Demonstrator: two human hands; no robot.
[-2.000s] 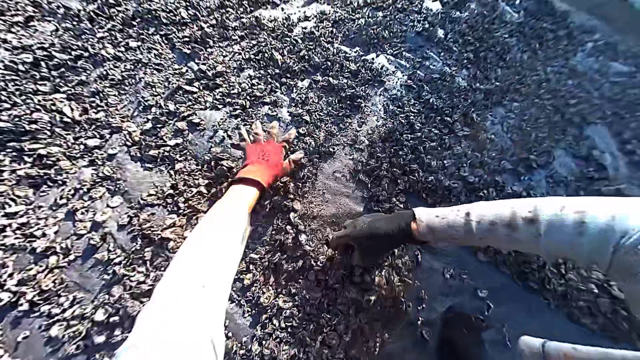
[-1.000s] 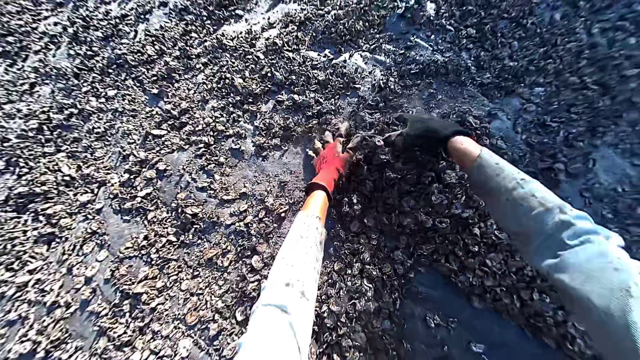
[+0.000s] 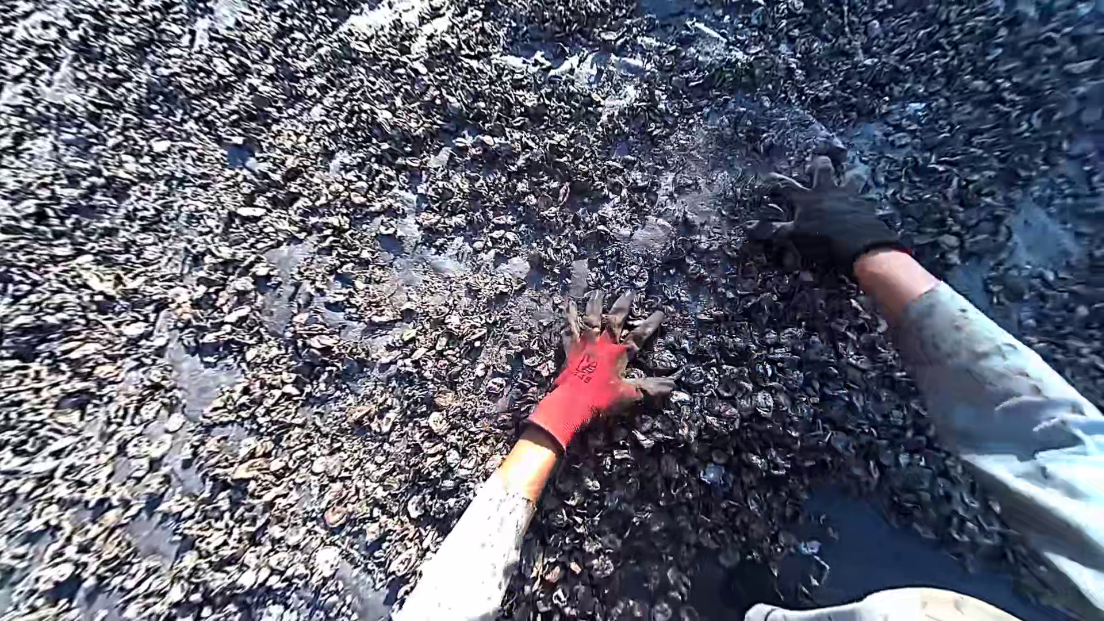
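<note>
My left hand (image 3: 604,362), in a red glove with dark fingertips, lies palm down with fingers spread on a thick layer of small, dark, wrinkled dried pieces (image 3: 724,405). They look like dried fruit or slices, but the exact kind cannot be told. Up and to the right, my right hand (image 3: 819,211) wears a black glove. Its fingers are apart over the same layer, pointing up and left, and I see nothing held in them. The undersides of both hands are hidden.
A dark ground sheet or surface (image 3: 888,552) shows through at the lower right, next to a pale piece of cloth (image 3: 888,606) at the bottom edge. Paler patches of ground show between the pieces (image 3: 198,379) on the left. The layer spreads across the whole view.
The right hand has moved from low near the left hand to farther forward and right. The left hand was close beside it one second ago; the two are now well apart.
</note>
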